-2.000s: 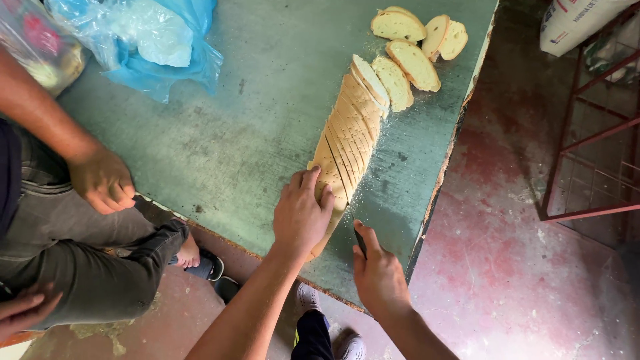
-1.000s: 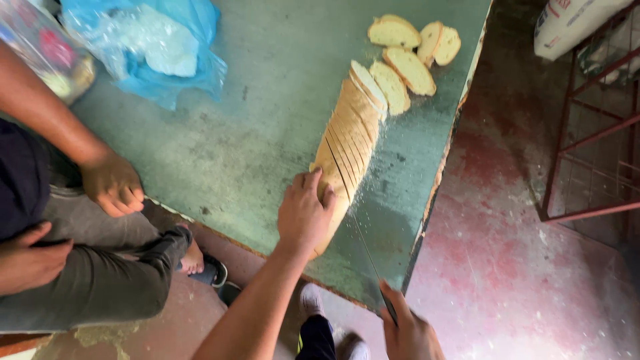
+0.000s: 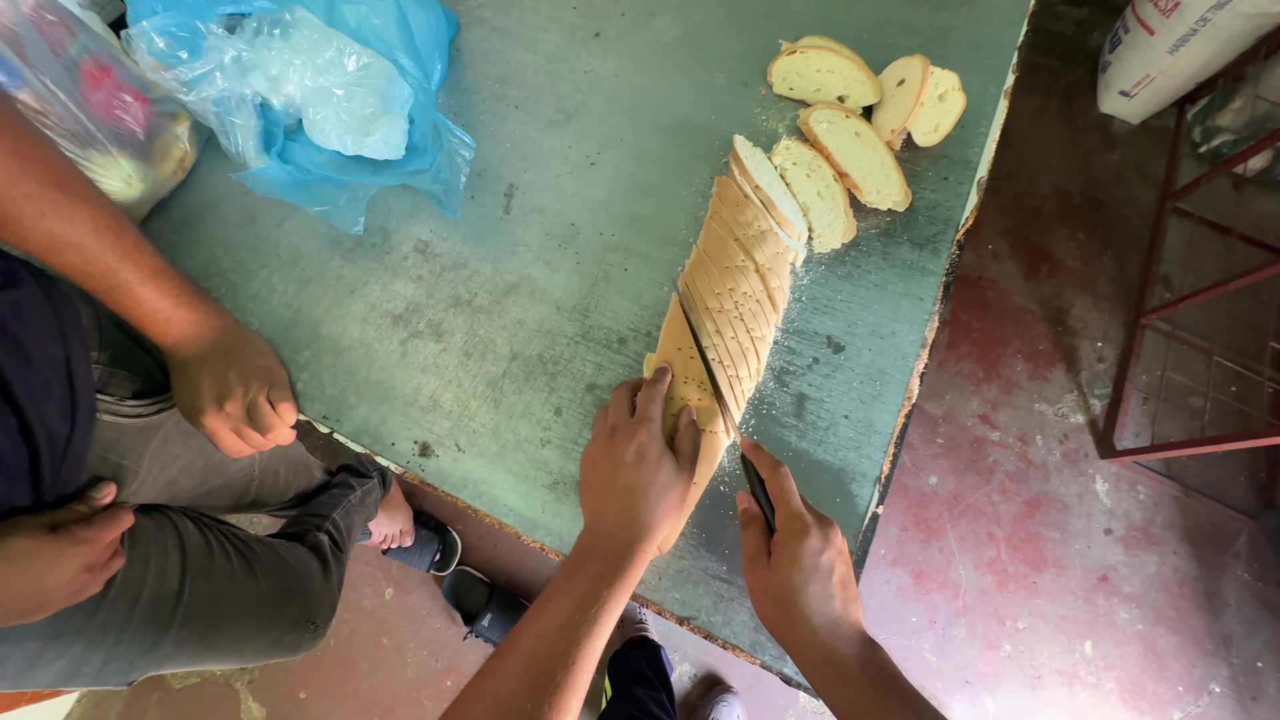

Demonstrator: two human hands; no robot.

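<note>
A long seeded bread loaf (image 3: 740, 280) lies on the green tabletop (image 3: 540, 300), its upper part cut into many slices that still lean together. My left hand (image 3: 637, 450) presses on the loaf's lower, uncut part, fingers spread over the crust. My right hand (image 3: 800, 555) grips the black handle of a knife (image 3: 708, 365), whose blade sits slantwise in the loaf just beside my left fingertips. Several loose bread slices (image 3: 857, 155) lie beyond the loaf's upper end, some overlapping. Crumbs are scattered along the loaf's right side.
Blue and clear plastic bags (image 3: 340, 100) lie at the upper left, beside a filled clear bag (image 3: 120, 110). Another person's hand (image 3: 235, 390) rests near the table's left edge. A red metal rack (image 3: 1150, 330) and a white sack (image 3: 1170, 50) stand on the right.
The knife, drawn back toward me one second ago with its blade largely outside the loaf, now lies across the loaf. My right hand has moved up closer to the bread; my left hand still holds it.
</note>
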